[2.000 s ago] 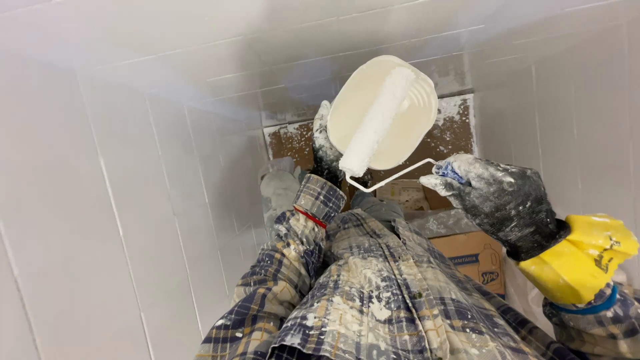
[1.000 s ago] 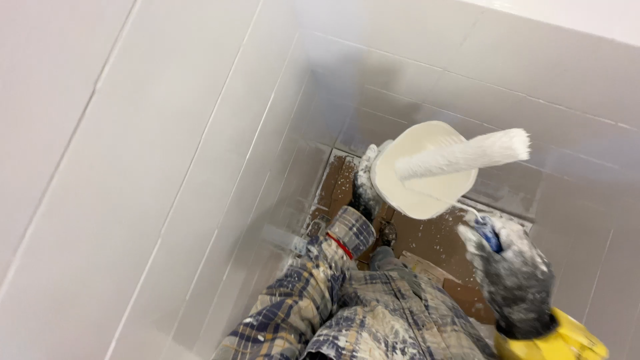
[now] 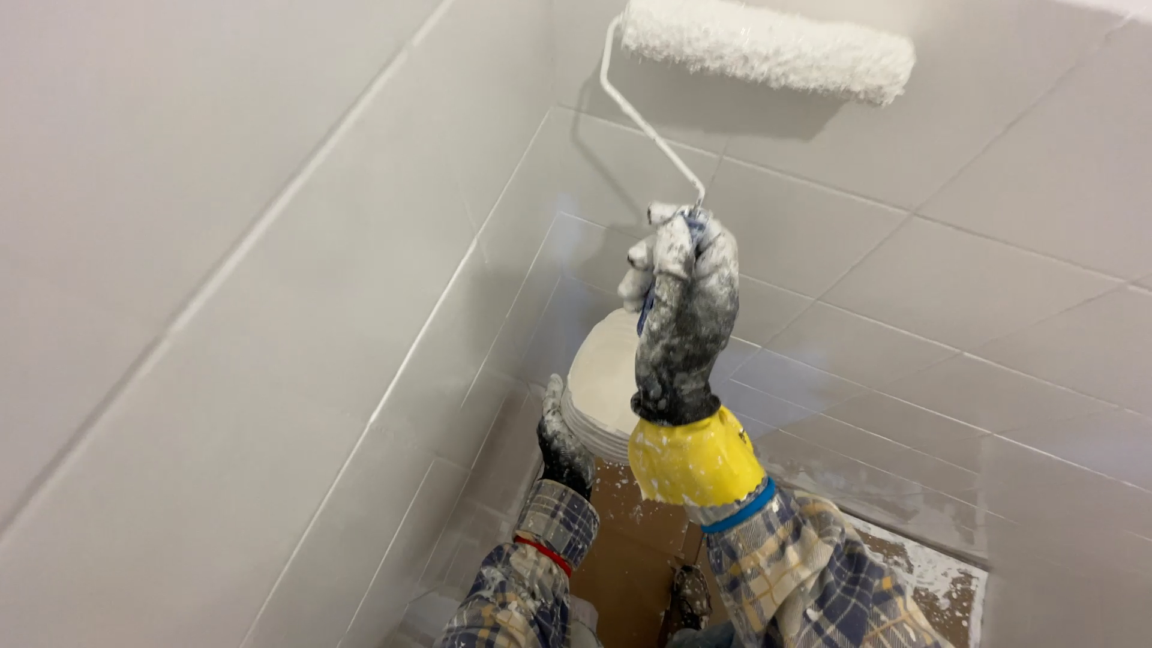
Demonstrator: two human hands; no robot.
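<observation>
My right hand, in a paint-smeared black glove with a yellow cuff, grips the blue handle of a paint roller. The roller's white wire frame rises from the fist to a thick white roller sleeve, which is at the tiled wall near the top of the view; whether it touches cannot be told. Below and to the left, my left hand, also in a stained glove, holds a round-cornered, ribbed white paint container by its left side. My right hand and forearm hide part of the container.
Pale tiled walls with raised white joint lines meet in a corner left of the roller. Brown covering spotted with white paint lies on the floor below, with a paint-stained shoe on it. White-splattered floor edging runs at the lower right.
The roller has moved from over the container up to the wall, with my right hand raised. My left hand still holds the container. The view has shifted toward the wall.
</observation>
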